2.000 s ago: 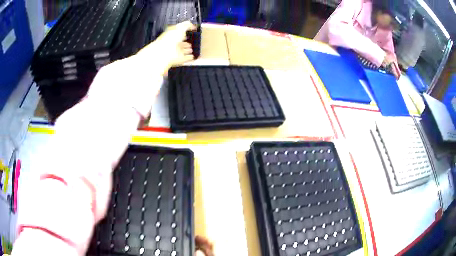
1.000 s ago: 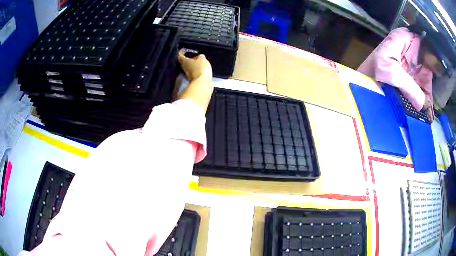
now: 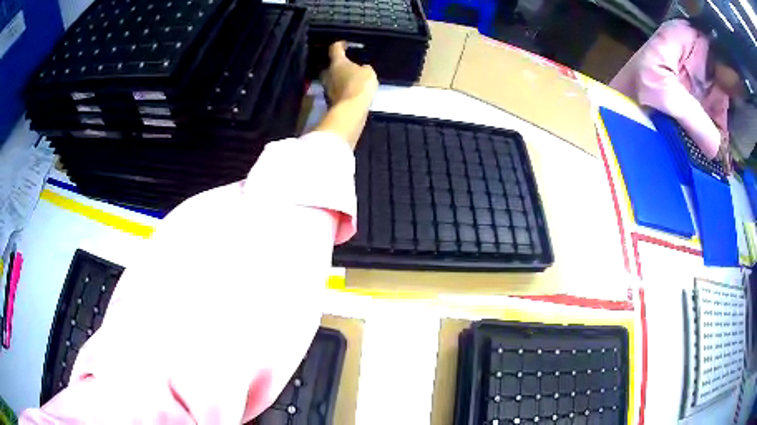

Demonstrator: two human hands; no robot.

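Observation:
My left hand point(image 3: 350, 81) reaches from the lower left in a pink sleeve. Its fingers are at the near edge of a black tray stack point(image 3: 373, 56) at the back; their grip is partly hidden. A black tray with no bright dots point(image 3: 452, 192) lies on cardboard in front of that stack. A tray with bright dots point(image 3: 552, 378) is at the bottom, cut off by the frame. Another dotted tray point(image 3: 311, 386) at the lower left is mostly covered by my sleeve. My right hand is out of the picture.
A tall black tray stack point(image 3: 137, 104) stands at the back left. Brown cardboard point(image 3: 527, 90) lies at the back. Blue boards point(image 3: 646, 170) and a white dotted tray point(image 3: 718, 340) are at the right, near a person in pink point(image 3: 668, 70). A pink pen point(image 3: 11, 299) is at the left edge.
The view has turned, so the bench appears shifted. My left hand has gone from an upright tray-like edge to the back stack's near edge. The fingertips seen at the bottom earlier are gone.

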